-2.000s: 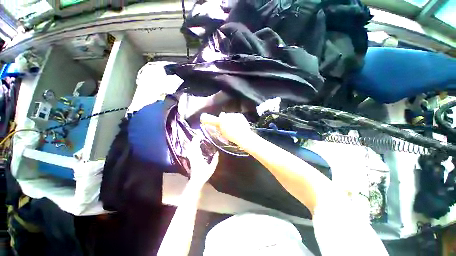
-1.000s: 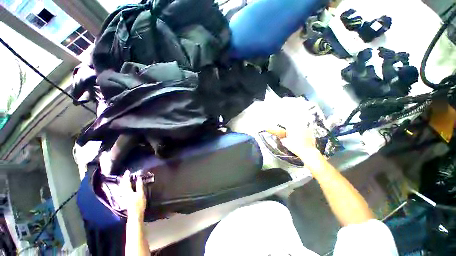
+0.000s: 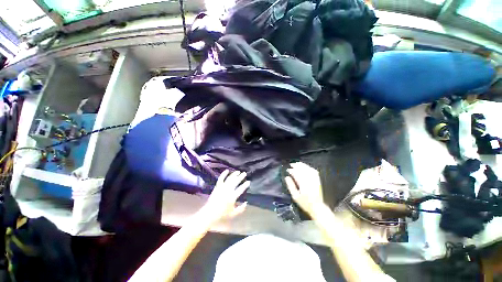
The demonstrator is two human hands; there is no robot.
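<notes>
A black garment piece (image 3: 264, 171) lies over the blue padded sleeve board (image 3: 151, 146), with its banded edge at the left. My left hand (image 3: 227, 197) rests on the cloth's near edge, fingers spread. My right hand (image 3: 304, 187) lies on the cloth to the right, fingers apart. Neither hand visibly grips anything. The steam iron (image 3: 382, 205), with a yellow-brown handle, sits on the pale iron rest (image 3: 380, 175), right of my right hand and untouched.
A large black garment pile (image 3: 275, 71) stands behind the board. A second blue padded board (image 3: 429, 77) is at the back right. Dark pieces (image 3: 465, 193) and cables lie at the right. Open compartments with blue-based fittings (image 3: 69, 137) are at the left. Dark cloth (image 3: 129, 198) hangs over the table edge.
My right hand has let go of the iron, now on its rest, and has moved left onto the cloth. My left hand has shifted along the cloth. The garment lies differently. The camera view has turned.
</notes>
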